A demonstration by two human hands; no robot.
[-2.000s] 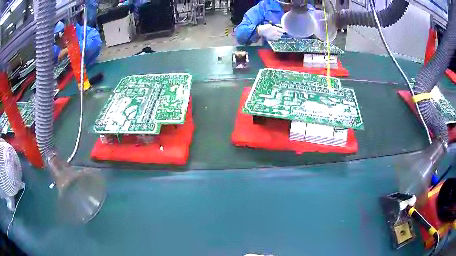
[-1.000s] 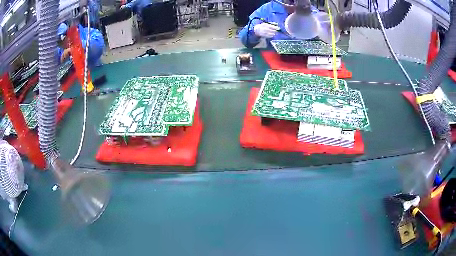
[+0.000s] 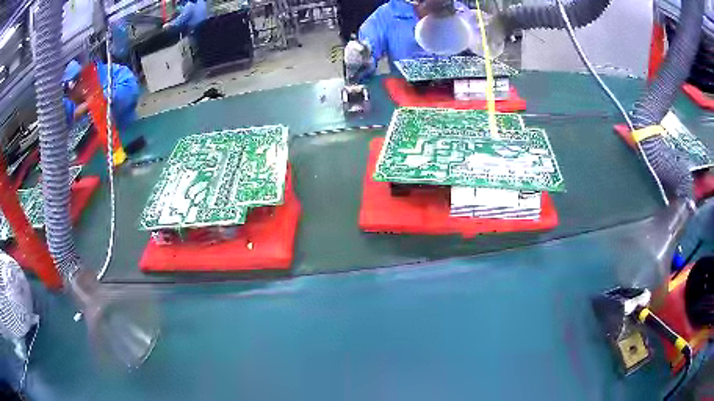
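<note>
Neither of my hands is in the picture. A green printed circuit board [image 3: 221, 174] lies on a red carrier pallet [image 3: 266, 249] left of centre. A second board [image 3: 462, 149] lies on another red pallet [image 3: 391, 217] right of centre, with a silvery finned heat sink [image 3: 495, 203] under its front right part. The soldering iron [image 3: 661, 326], black with yellow bands, rests at the stand with a brass-coloured tip-cleaner tray [image 3: 632, 349] at the lower right.
Fume hoods hang at left [image 3: 125, 333] and right [image 3: 648, 243]. A white fan [image 3: 14, 294] stands at the left edge. A person in blue [image 3: 391, 33] is opposite, behind a further board [image 3: 450, 69]. A yellow cord [image 3: 487, 70] hangs over the right board.
The view has shifted and tilted a little. The gloved hand of the person opposite has moved from above their board to the small holder at its left.
</note>
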